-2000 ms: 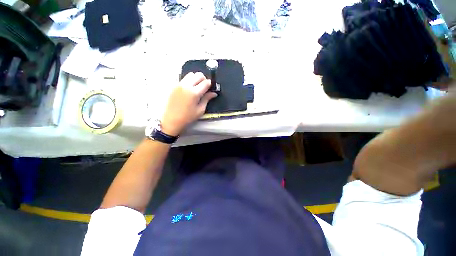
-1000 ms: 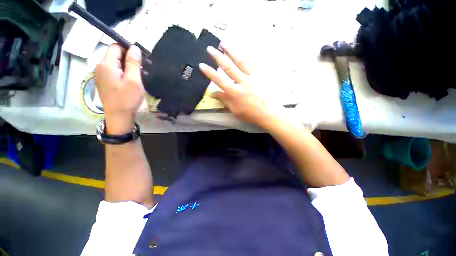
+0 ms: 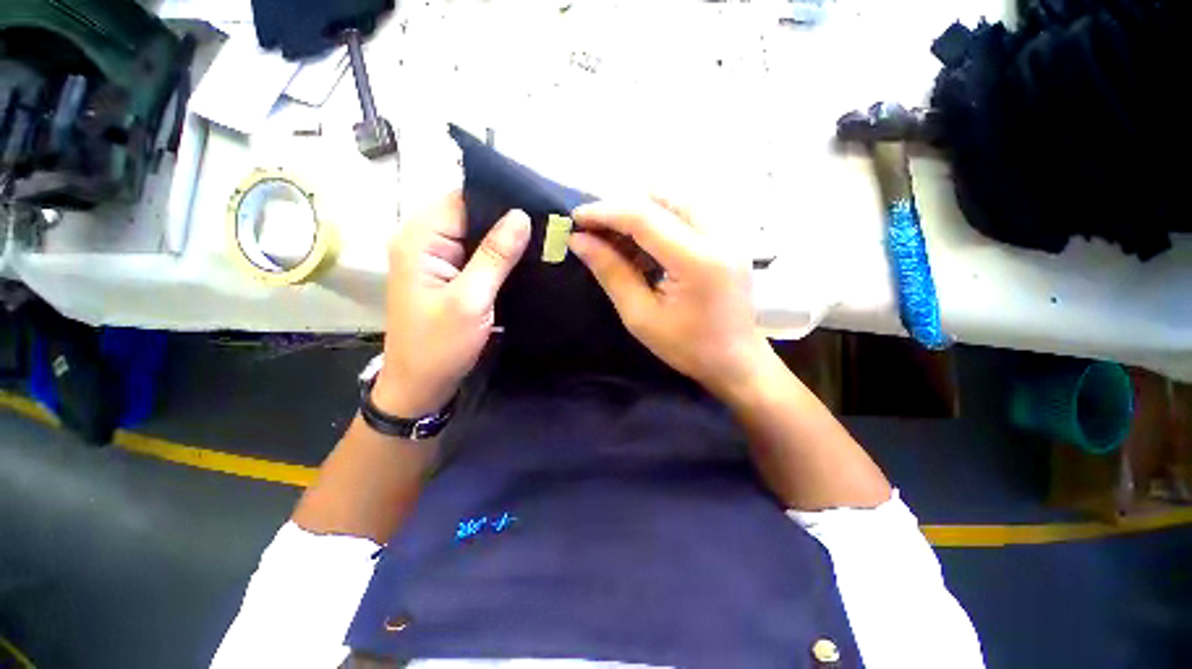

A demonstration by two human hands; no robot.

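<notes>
A dark cut panel point(image 3: 497, 183) is raised and tilted at the bench's front edge, its lower part hard to tell from the navy apron. My left hand point(image 3: 445, 294) grips its left side, thumb on the near face. My right hand point(image 3: 673, 281) pinches at a small yellow tape piece point(image 3: 557, 239) on the panel with thumb and forefinger. The setting punch point(image 3: 365, 98) lies at upper left, its blocky head towards me. The hammer point(image 3: 907, 229) lies at the right, blue grip towards me.
A tape roll point(image 3: 281, 225) lies at left beside a green machine point(image 3: 92, 105). White papers point(image 3: 242, 85) and a dark panel stack point(image 3: 314, 24) are at upper left. A black panel pile point(image 3: 1078, 131) is at right. A green bin point(image 3: 1075, 403) stands below the bench.
My left hand has put down the punch and now grips the panel. The panel has been turned over and lifted towards me. My right hand now pinches at the yellow piece.
</notes>
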